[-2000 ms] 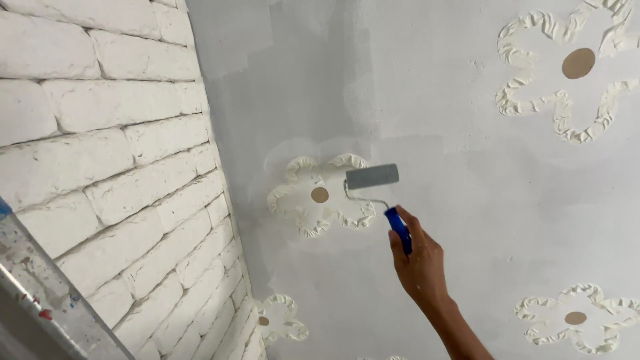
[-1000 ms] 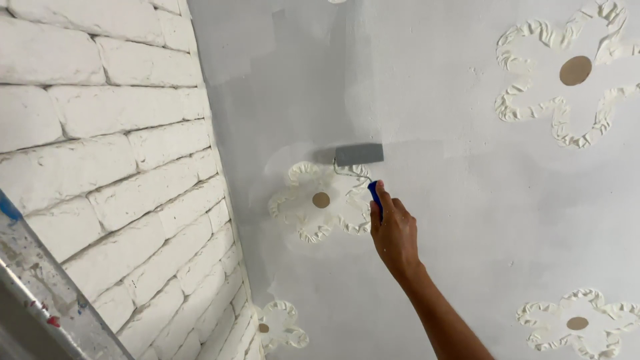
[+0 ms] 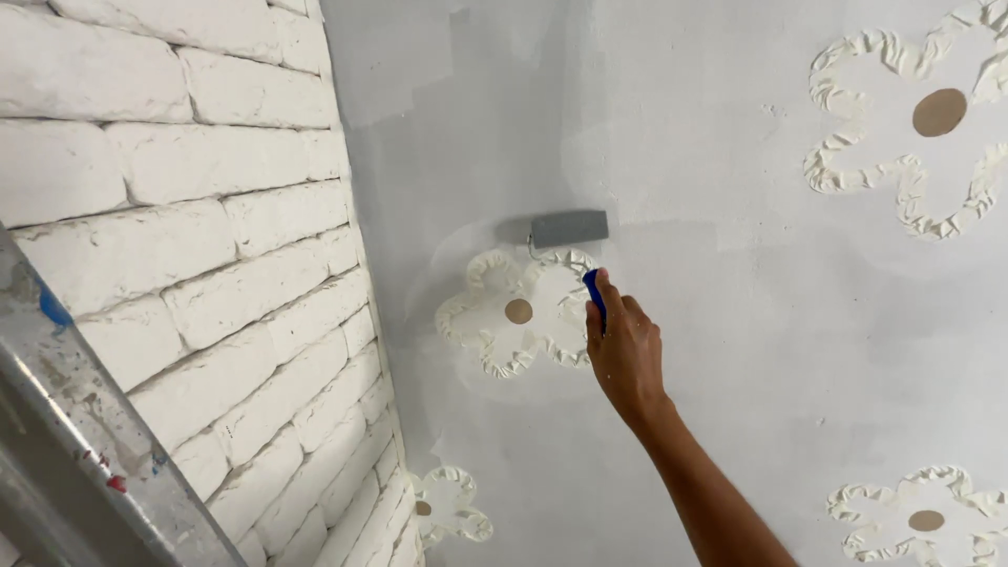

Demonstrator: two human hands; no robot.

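Observation:
My right hand (image 3: 628, 346) grips the blue handle (image 3: 595, 293) of a small paint roller. Its grey roller sleeve (image 3: 570, 228) lies against the grey painted wall (image 3: 709, 315), just above a raised white flower relief (image 3: 504, 272) with a tan round centre (image 3: 518, 311). The wire frame bends down from the sleeve's left end, across the top petal, to the handle. Darker grey paint (image 3: 512, 150) shows above and to the left of the sleeve. My left hand is not in view.
A white brick-textured wall (image 3: 220, 157) meets the grey surface on the left. A paint-spattered metal rail (image 3: 94, 417) crosses the lower left corner. Other flower reliefs stand out at upper right (image 3: 846, 150), lower right (image 3: 874, 504) and bottom left (image 3: 472, 524).
From two seconds ago, the roller has moved up and left, from beside the flower's upper right petal to above the flower. My right hand has moved with it, still gripping the handle.

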